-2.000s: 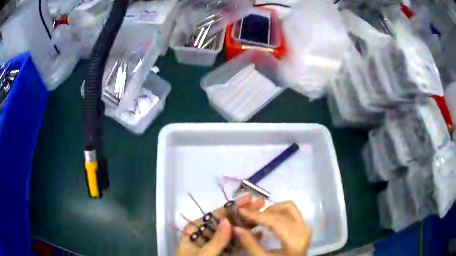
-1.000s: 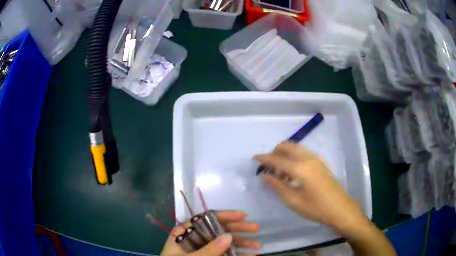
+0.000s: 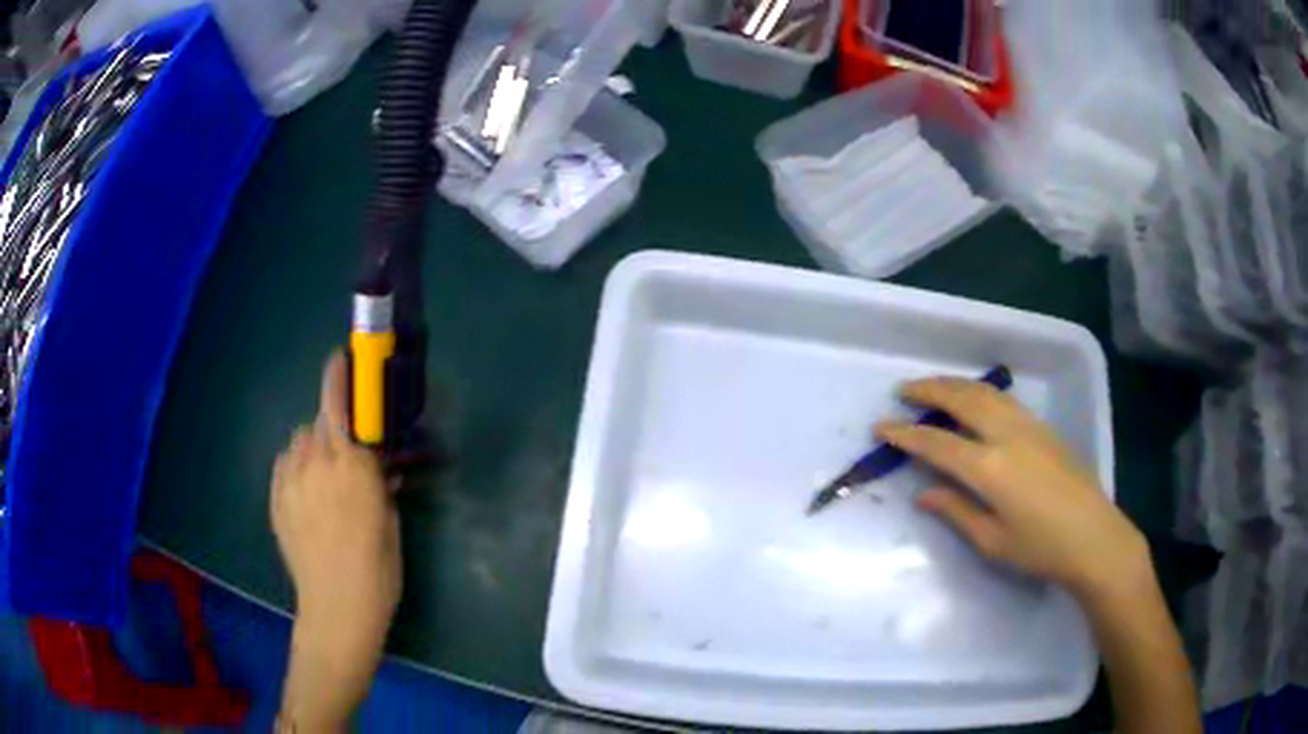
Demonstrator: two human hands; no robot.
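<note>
The white tray (image 3: 585, 502) lies in front of me. In it lies a dark blue pen-like tool (image 3: 878, 463) with a dark pointed tip. My right hand (image 3: 1011, 480) is over the tool's handle, fingers spread, covering part of it; no grip shows. My left hand (image 3: 337, 502) is left of the tray at the yellow nozzle (image 3: 369, 387) of the black corrugated hose (image 3: 416, 129). Its fingers show on both sides of the nozzle's lower end and look closed on it; the palm side is hidden. No motors show in either hand.
A blue bin (image 3: 136, 301) of metal parts stands far left. Clear boxes with white scraps (image 3: 574, 187) and white strips (image 3: 878, 194) sit behind the tray. A red tray (image 3: 932, 72) is behind them. Wrapped stacked boxes (image 3: 1234, 273) line the right.
My left hand has left the tray's front edge for the nozzle, and the motors it held are out of sight. My right hand stays over the tool. The view has shifted left.
</note>
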